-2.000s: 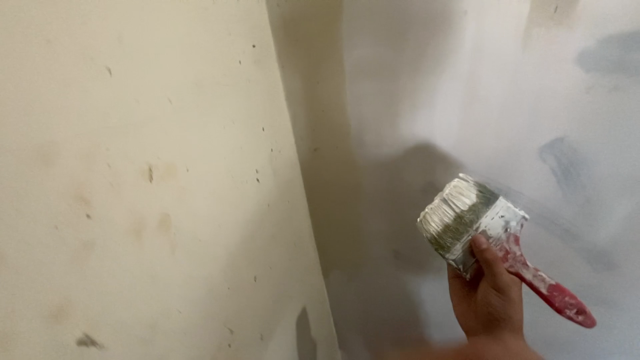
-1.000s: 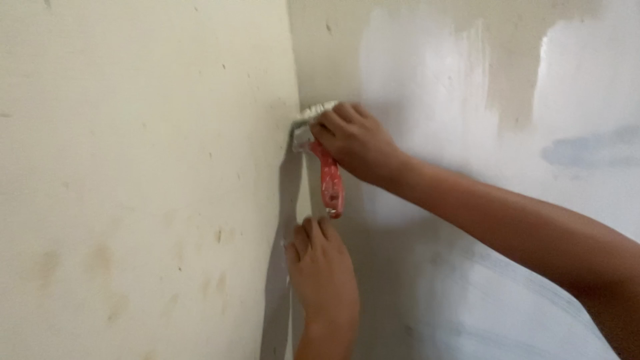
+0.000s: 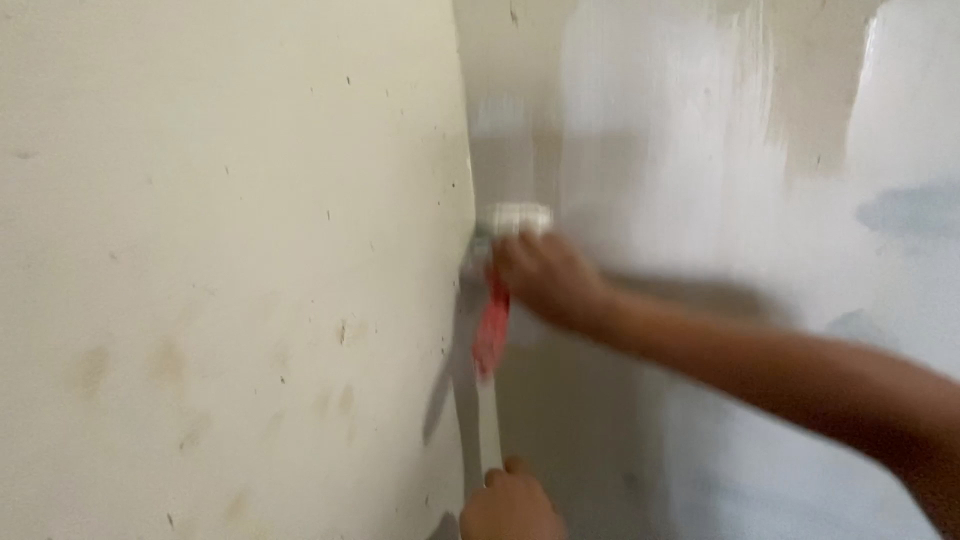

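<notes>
My right hand (image 3: 551,274), somewhat blurred, grips a wide paintbrush (image 3: 491,330) near its metal band. Its red, paint-marked handle points down, and its whitish bristles are up against the right wall, close beside the corner. Low in the view, my left hand (image 3: 514,506) has its fingers curled around the lower end of a narrow pale strip (image 3: 489,424). That strip reaches up to the tip of the brush handle; whether they touch is not clear. What the strip is cannot be told.
A cream wall (image 3: 225,262) with brown stains and dark specks takes up the left side. It meets the right wall (image 3: 675,150), which has streaky whitish paint over beige and grey-blue patches. Shadows of the hands and arm fall around the corner.
The brush was held away from the corner two seconds ago; now it is at the corner. Since one second ago, both hands have shifted lower, and a pale painted patch shows above the bristles.
</notes>
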